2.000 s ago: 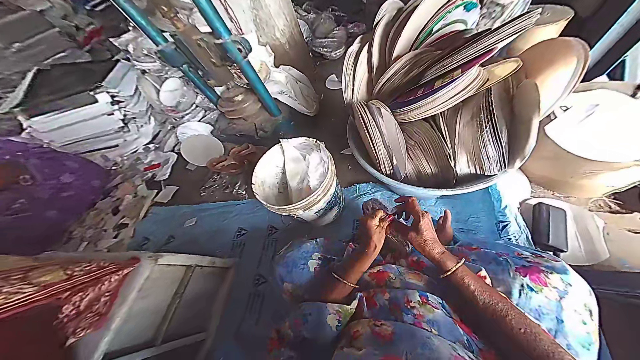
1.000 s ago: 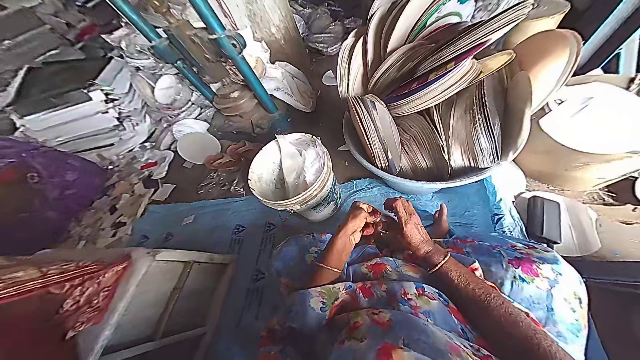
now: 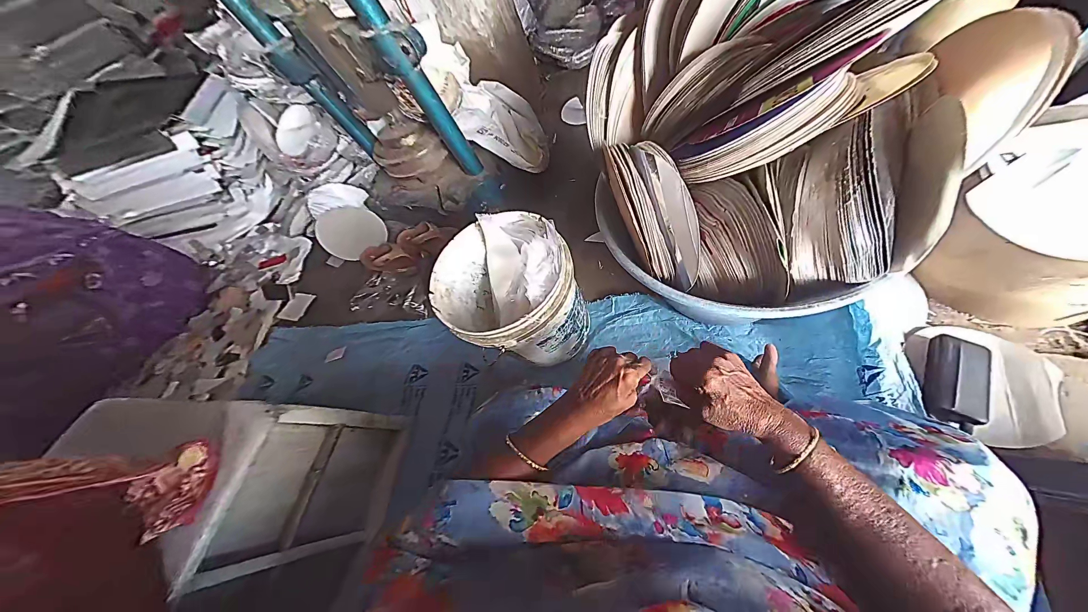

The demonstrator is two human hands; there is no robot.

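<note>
Over the lap, my left hand and my right hand are a short way apart, fingers curled. Between them is a small clear plastic piece, perhaps a small bag, pinched at the fingertips of both. Just beyond my left hand stands a white plastic bucket with white sheet material inside. A large metal basin, filled with stacks of round paper discs, sits beyond my right hand. A floral cloth covers the lap.
A blue plastic sheet lies under the bucket. Blue metal poles rise behind it. Paper stacks and scraps are at the left, near a chair frame. At the right are a dark box-shaped object and a large pale round container.
My hands were closer together before and now are farther apart, with the clear piece visible between them.
</note>
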